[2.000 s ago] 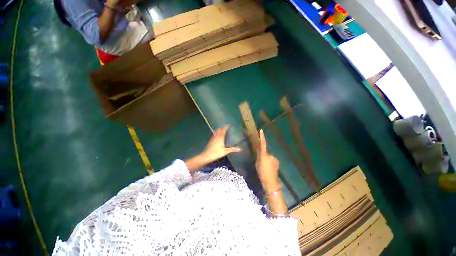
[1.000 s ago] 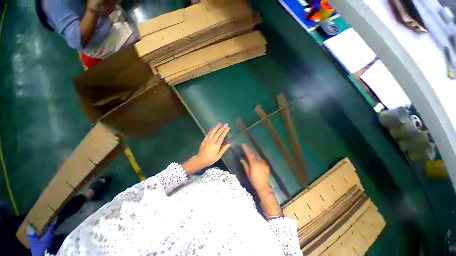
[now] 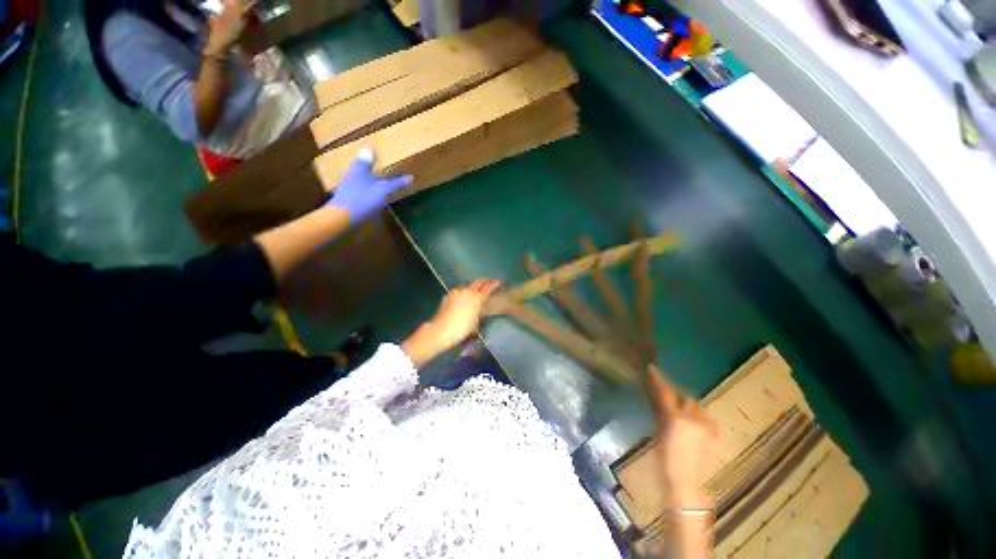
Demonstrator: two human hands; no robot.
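A partly built partition grid [image 3: 590, 262] stands on the green bench: one cross strip with several strips that run down and converge towards my right hand. It is blurred. My left hand [image 3: 457, 317] grips the left end of the cross strip near the bench's front edge. My right hand [image 3: 685, 431], blurred, holds the lower ends of the strips, above the right-hand strip stack [image 3: 765, 399]. The fingertips of my right hand are hard to make out.
A co-worker's purple-blue gloved hand [image 3: 366, 188] touches the left-hand strip stack [image 3: 448, 109]. Another person [image 3: 164, 71] is behind the open carton [image 3: 257, 186]. White papers [image 3: 761, 117] and rolls [image 3: 887, 278] lie along the shelf side.
The strips now join at a cross strip, held by both hands. My right hand has moved right and down. The gloved co-worker has come in from the left, and a strip bundle now lies on the left-hand stack.
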